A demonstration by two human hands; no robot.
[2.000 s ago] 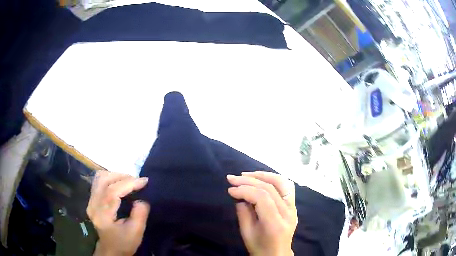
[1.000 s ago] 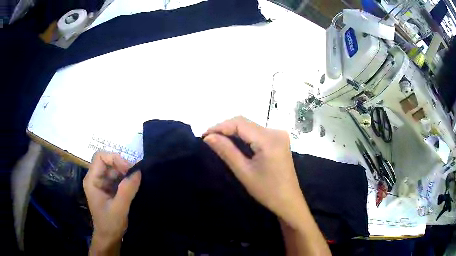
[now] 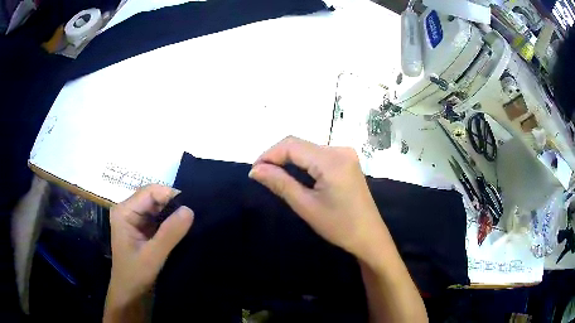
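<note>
A dark garment piece (image 3: pixel 252 233) lies over the front of the white table and hangs past its near edge. Its far edge is nearly straight, with a pointed corner at the left. My left hand (image 3: pixel 148 230) pinches its left edge between thumb and fingers. My right hand (image 3: pixel 312 189) has thumb and forefinger closed together on the far edge of the cloth, right of that corner. The cloth between the hands lies fairly flat.
A long dark strip (image 3: pixel 189 28) lies across the table's far side, with a white tape roll (image 3: pixel 83 22) at its left. A white sewing machine (image 3: pixel 441 57) stands at the right. Shears with a red tie (image 3: pixel 482 195) and black-handled scissors (image 3: pixel 482 135) lie beside it.
The raised, folded tip of the cloth has been laid down into a straight edge with a corner. My right hand has moved from lying open to pinching the edge. The view has shifted towards the right.
</note>
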